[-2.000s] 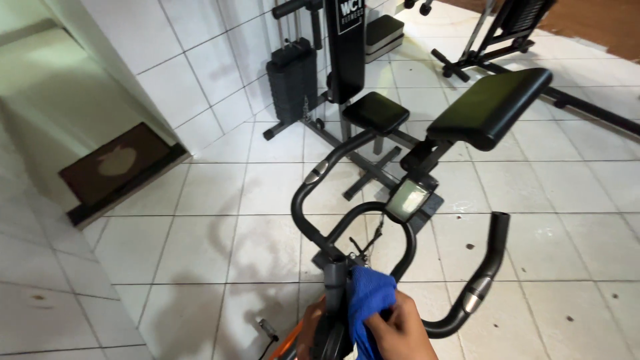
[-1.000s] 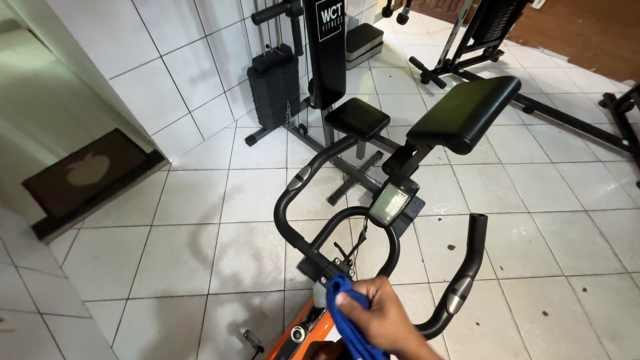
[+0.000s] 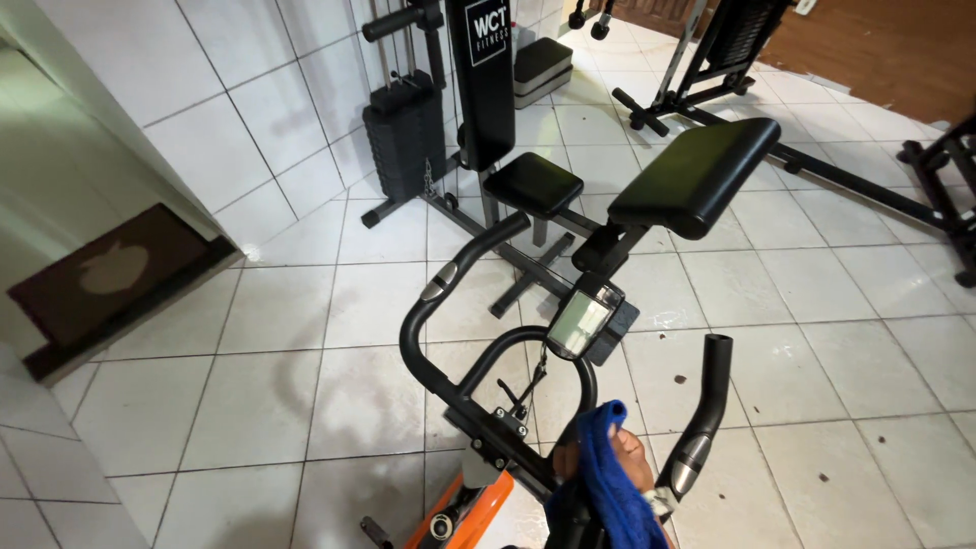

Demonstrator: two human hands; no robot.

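Near the lower middle, my right hand [image 3: 631, 456] grips a blue cloth [image 3: 610, 488], with a pale band at its wrist. The cloth hangs over the dark central part of the exercise bike's black handlebar [image 3: 499, 438]. Fingers also show on the cloth's left side; I cannot tell whether they belong to my left hand or my right. Ahead of the cloth, a small display console [image 3: 583, 320] sits above the handlebar loop. The bike's orange frame [image 3: 476, 511] shows below. The silver grip sensor [image 3: 690, 461] is on the right handlebar arm, close to my right wrist.
Beyond the bike stands a weight machine with a black seat [image 3: 534, 183], a padded arm rest [image 3: 698, 175] and a weight stack [image 3: 408, 133]. Another machine's long base bar [image 3: 854, 179] crosses at the upper right. A brown doormat [image 3: 114, 263] lies left, beside a tiled wall.
One second ago my right hand held the bunched cloth above the bar's centre; now the cloth lies lengthwise over the dark central part, lower and further right. The view has shifted slightly.
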